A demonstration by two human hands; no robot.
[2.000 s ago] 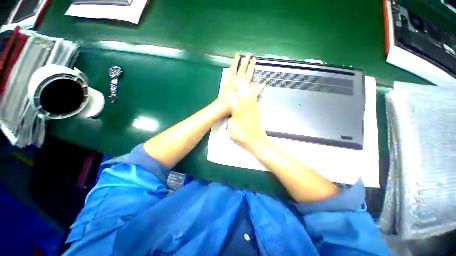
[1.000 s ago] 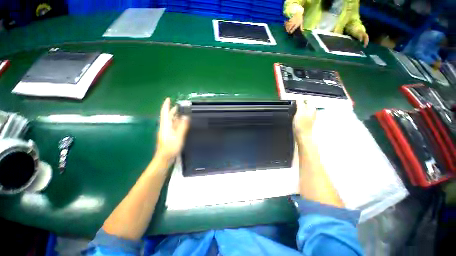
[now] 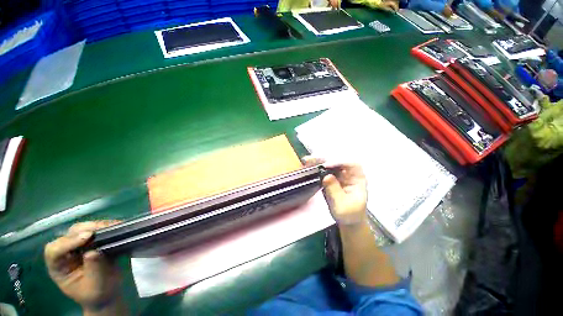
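Observation:
A closed laptop unit is held up on edge, tilted, its dark long edge towards me. My left hand grips its left end with fingers and thumb. My right hand grips its right end. Below and behind it lie a red-orange foam sheet and a white protective sheet. The laptop's broad faces are mostly hidden by its tilt.
An open laptop base lies ahead on a white sheet. A stack of whitish bags is at right. Open bases on red foam stand beyond. A wristwatch lies at lower left. People's hands show across the bench.
The laptop, first lying grey face up under my hands, was lifted and is now tilted on edge between them. The red-orange foam now shows behind it. The view has swung right.

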